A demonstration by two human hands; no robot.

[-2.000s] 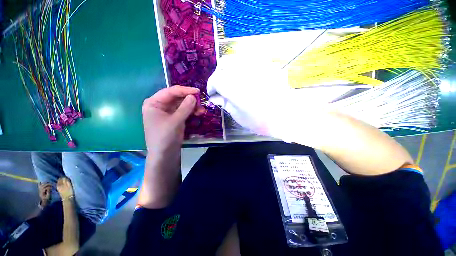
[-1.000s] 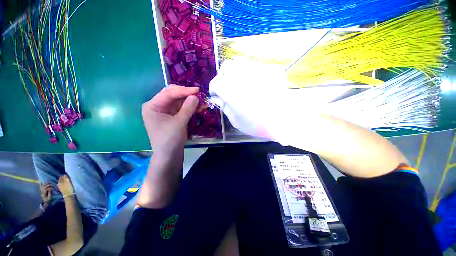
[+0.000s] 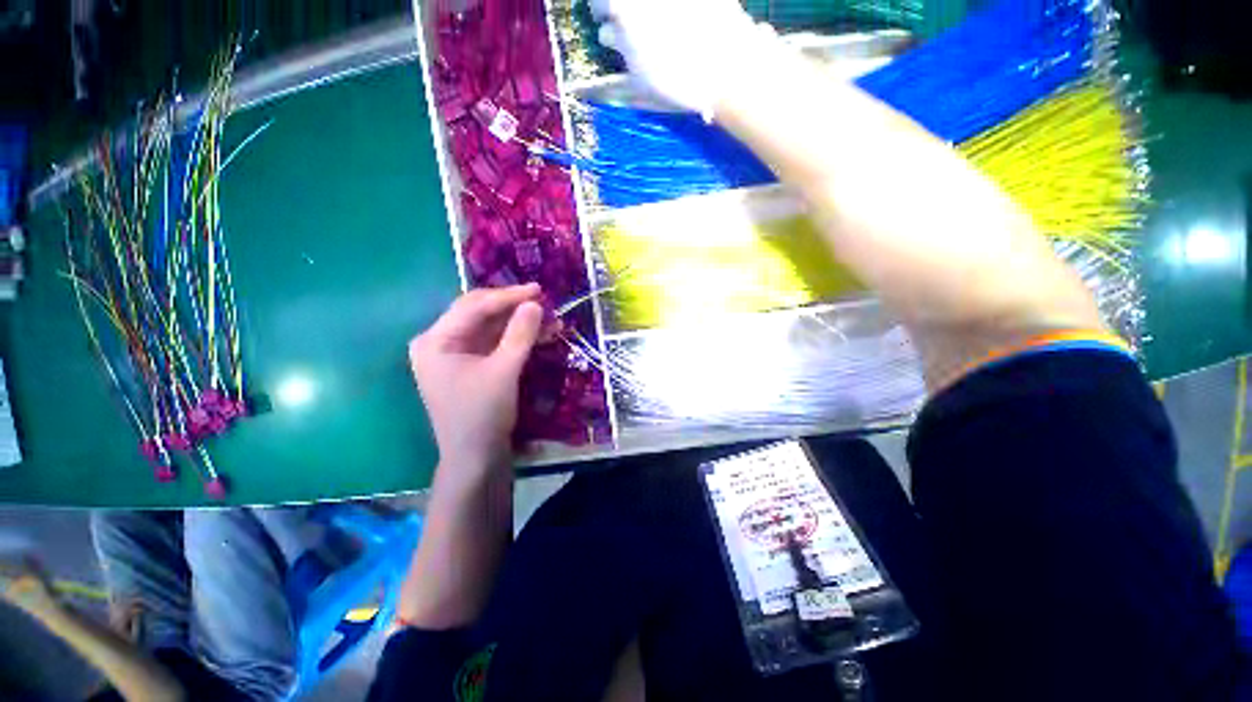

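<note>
My left hand [image 3: 474, 364], bare, pinches a small magenta connector housing [image 3: 549, 327] over the near part of the housing compartment. Thin pale wires show beside the housing; whether they are all in it cannot be told. My right hand [image 3: 673, 52], in an overexposed white glove, is at the top edge over the tray's far compartment; its fingertips are lost in glare. Loose magenta housings [image 3: 515, 178] fill the narrow compartment. White wires [image 3: 742, 377], yellow wires [image 3: 728, 268] and blue wires [image 3: 659, 151] lie in the wider compartments, partly under my right forearm.
Finished harnesses [image 3: 179, 302] with magenta housings lie on the green bench [image 3: 343, 274] at the left. The tray's white divider [image 3: 595, 295] runs beside the housings. Green wires [image 3: 851, 14] show at the far edge. Another person's arm [image 3: 83, 638] and jeans are at lower left.
My right hand has left the housing and moved up to the far compartment. My left hand still pinches the housing. The view has shifted, showing more of the tray's far side.
</note>
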